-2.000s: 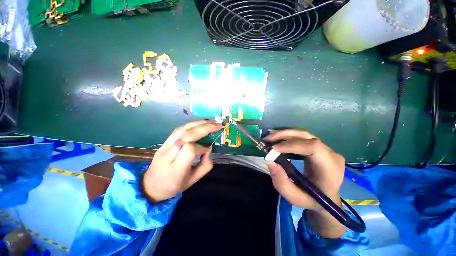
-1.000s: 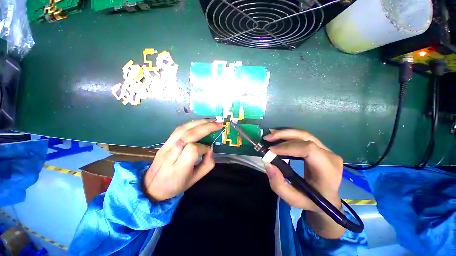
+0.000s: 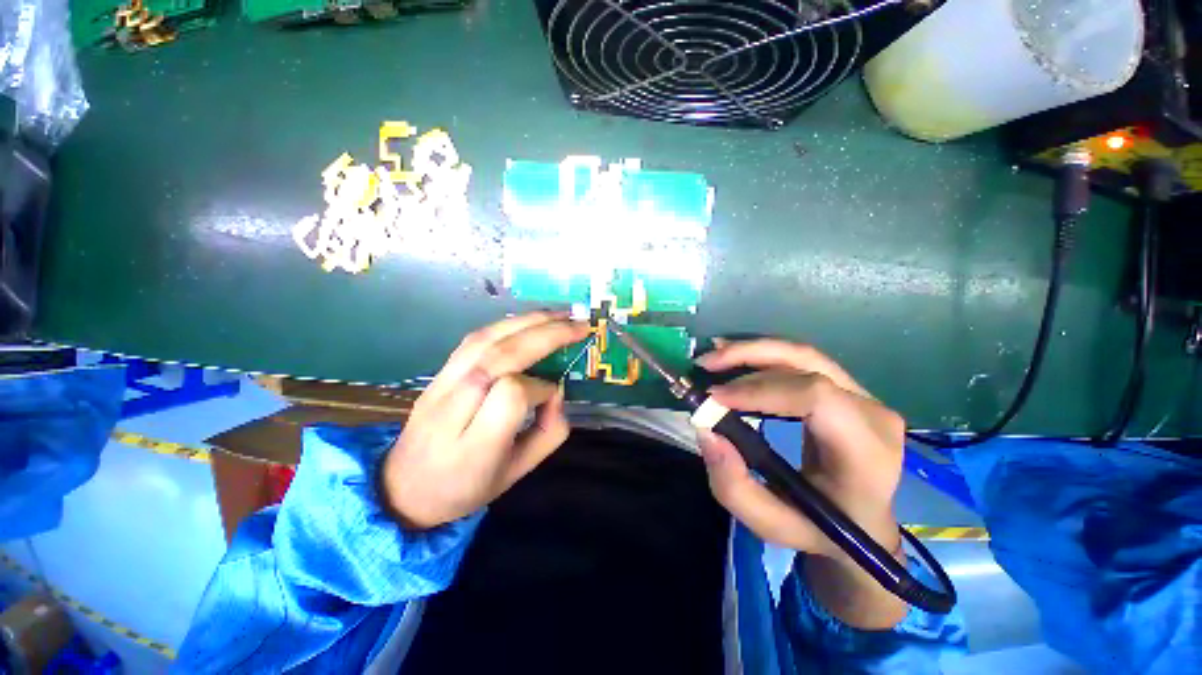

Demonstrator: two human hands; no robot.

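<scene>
The green PCB panel (image 3: 675,237) lies at the bench's near edge, its middle white with glare. Orange-yellow FPC strips (image 3: 617,373) lie along its centre line. My right hand (image 3: 824,442) holds the soldering iron (image 3: 791,488) like a pen, its thin tip at the strip near the panel's lower joint. My left hand (image 3: 481,415) is beside the panel's lower left, forefinger at the strip, with thin solder wire (image 3: 576,357) between the lower fingers. Glare and fingertips hide the exact contact. A pile of loose FPCs (image 3: 382,198) lies left of the panel.
A fume fan (image 3: 699,59) stands behind the panel. A white tub (image 3: 1004,66) lies tilted by the soldering station (image 3: 1101,152), with cables (image 3: 1055,310) at right. Green board stacks (image 3: 152,24) and a clear plastic bag (image 3: 40,73) are far left. A cardboard box (image 3: 251,481) is below the edge.
The view has shifted slightly. Both hands, the iron and the panel keep almost the same places, with the iron's tip still at the lower joint.
</scene>
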